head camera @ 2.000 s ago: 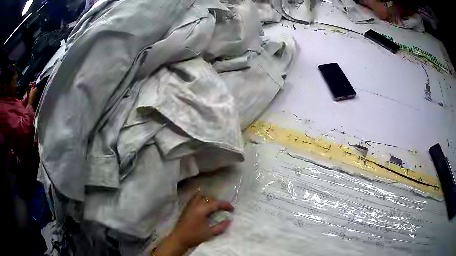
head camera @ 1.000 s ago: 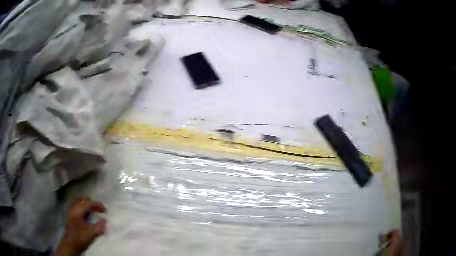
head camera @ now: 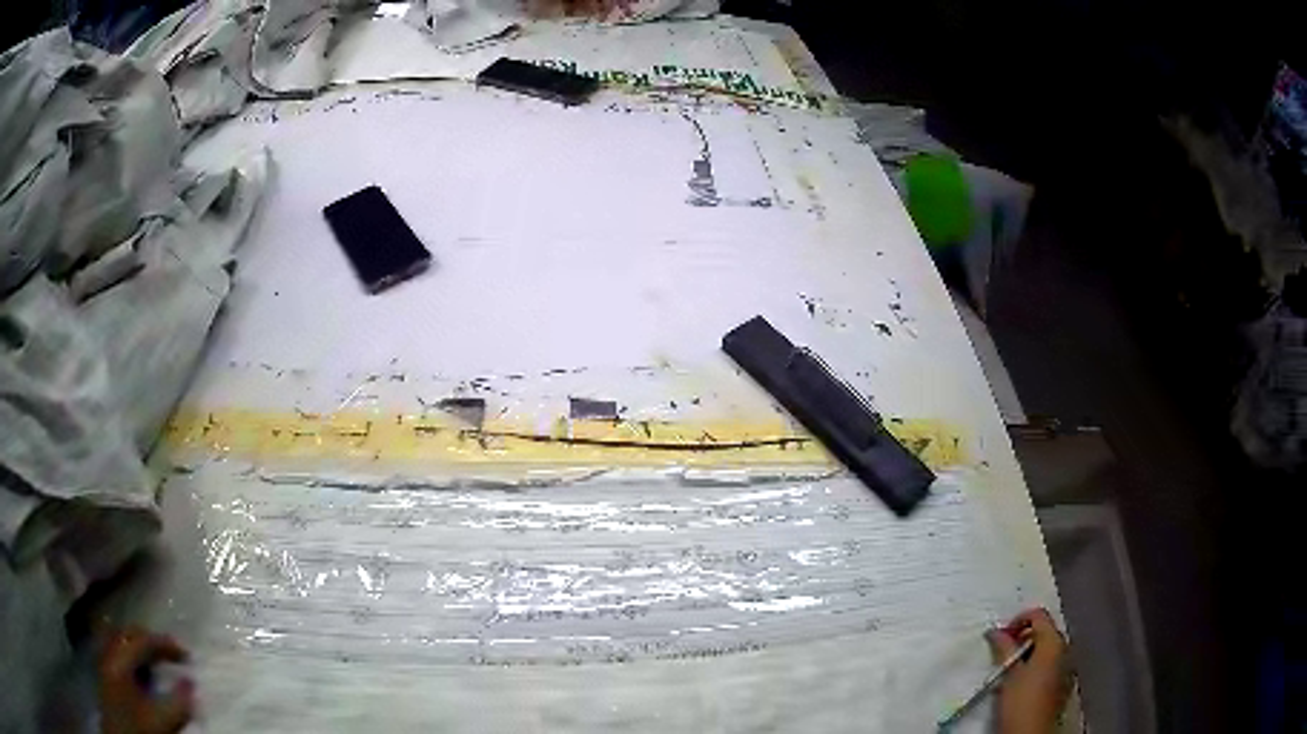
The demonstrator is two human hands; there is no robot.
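Note:
A pale grey-white cloth [head camera: 602, 696] lies flat along the near table edge. My left hand [head camera: 141, 685] is at the bottom left, cut off by the edge, fingers curled around a small pale bit that I cannot name, perhaps cloth. My right hand [head camera: 1032, 674] is at the bottom right corner of the table and holds a thin light marking pencil [head camera: 983, 688], its tip pointing down left. A lined guide sheet [head camera: 573, 552] under shiny clear film lies just beyond the cloth.
A crumpled grey garment pile [head camera: 101, 316] fills the left. A yellow strip [head camera: 330, 437] crosses the table. A black oblong case [head camera: 829, 416] lies across its right end. A smartphone [head camera: 376, 240] and another dark phone-like object [head camera: 538, 80] lie farther off. A pale bin [head camera: 1097, 602] stands at right.
The view has swung right, so the garment pile and phones now sit farther left. My right hand with the pencil has come into the picture. My left hand remains beside the pile.

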